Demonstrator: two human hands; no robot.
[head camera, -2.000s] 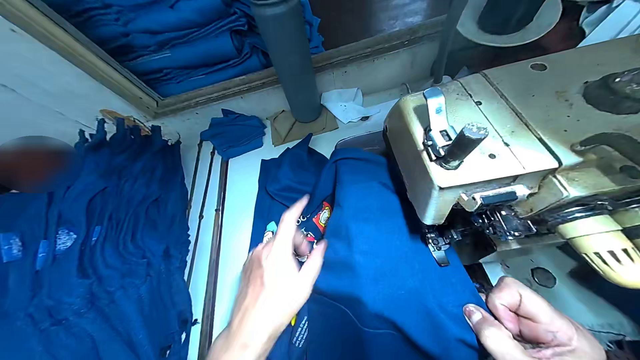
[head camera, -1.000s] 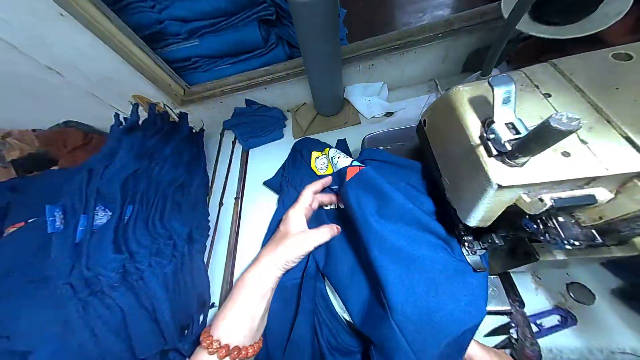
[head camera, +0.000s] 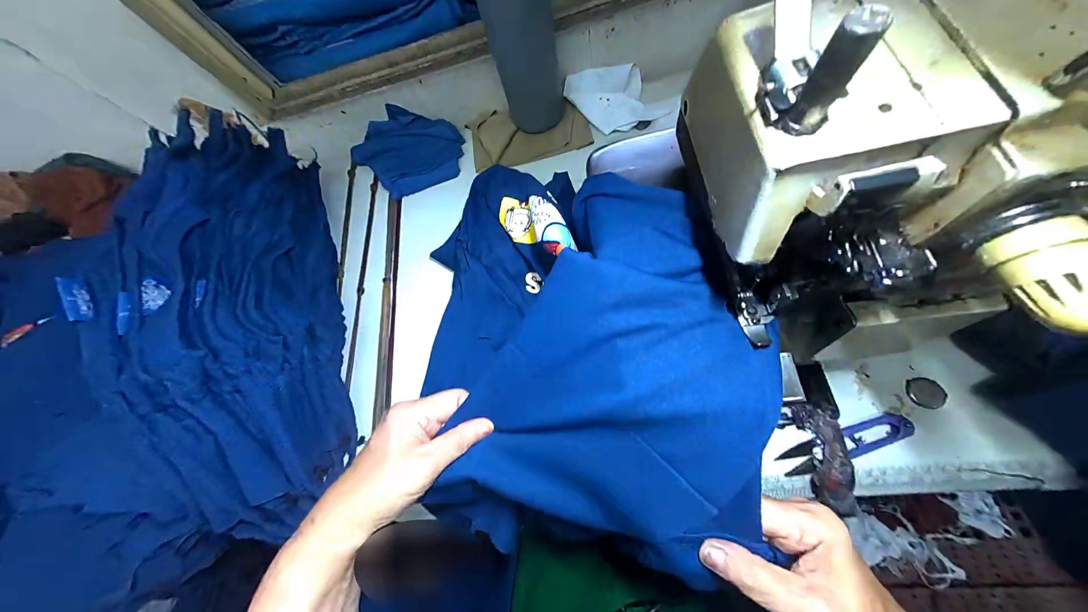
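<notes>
A navy-blue knit garment with a coloured cartoon print lies under the head of an industrial sewing machine. Its right edge runs beneath the presser foot. My left hand pinches the garment's lower left edge between thumb and fingers. At the lower right corner, my right hand grips the fabric, thumb on top and fingers partly hidden behind it.
A stack of navy garments hangs at the left. Purple-handled thread snips lie on the machine table, right of the garment. Behind stand a grey post, a folded blue cloth and a white scrap.
My left hand has come down from beside the print to the garment's lower left edge and taken hold. The lower part of the garment is now spread between both hands.
</notes>
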